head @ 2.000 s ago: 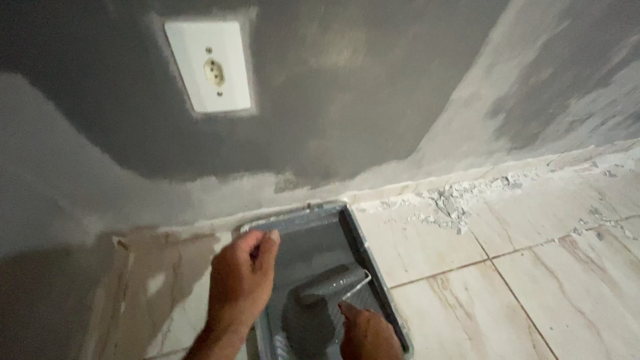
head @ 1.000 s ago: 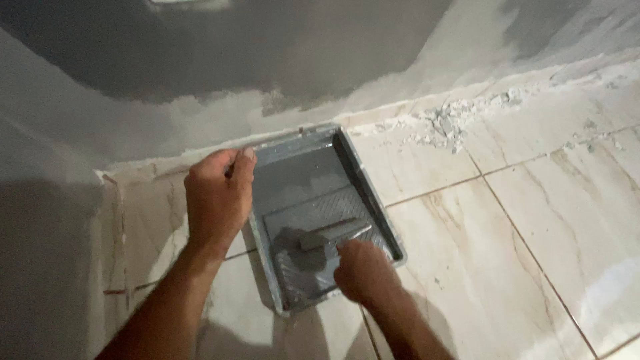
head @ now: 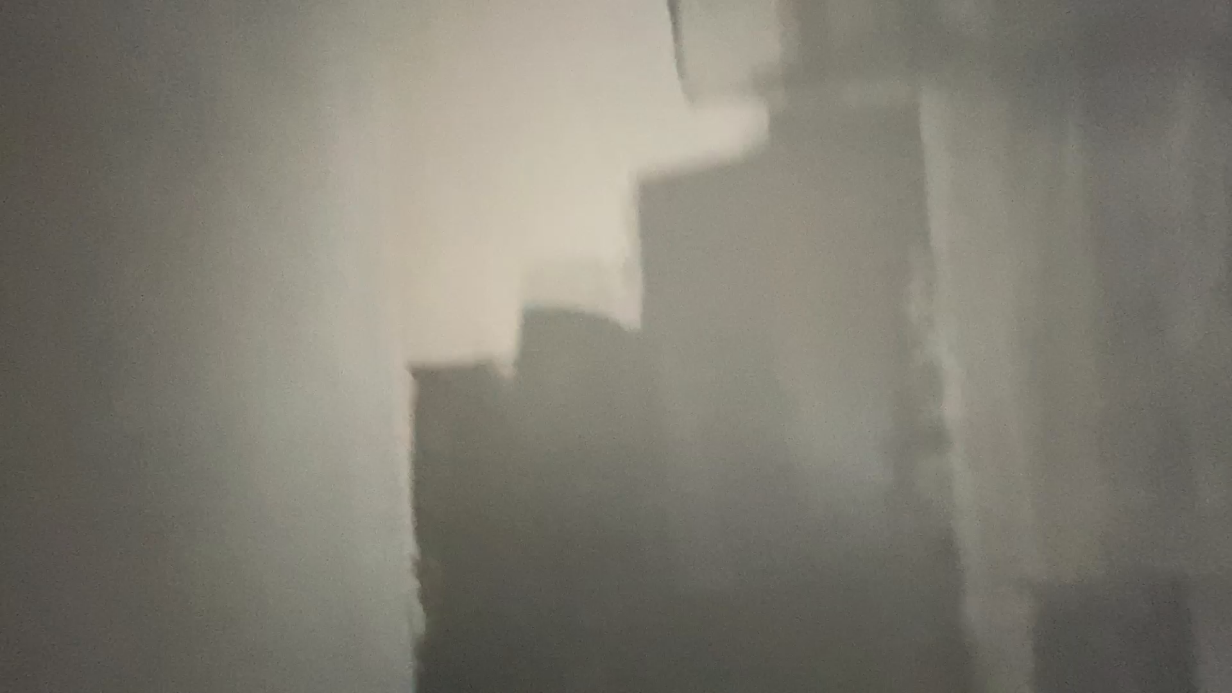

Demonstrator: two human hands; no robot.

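Neither my left hand nor my right hand shows in the head view now, so what they hold is hidden. A blurred wall fills the view. Dark grey paint (head: 693,462) covers its middle and lower part, with a stepped upper left edge. Above and left of that edge lies a pale, unevenly lit area (head: 510,173). The paint roller and the tray are out of sight.
A pale vertical band (head: 1001,404) runs down the wall right of the dark area. Farther right are a greyer surface and a darker patch (head: 1112,635) low down. The blur hides finer detail.
The view has swung far, from the floor to a wall. Both hands, the tray and the small roller, in sight one second ago, have left the view.
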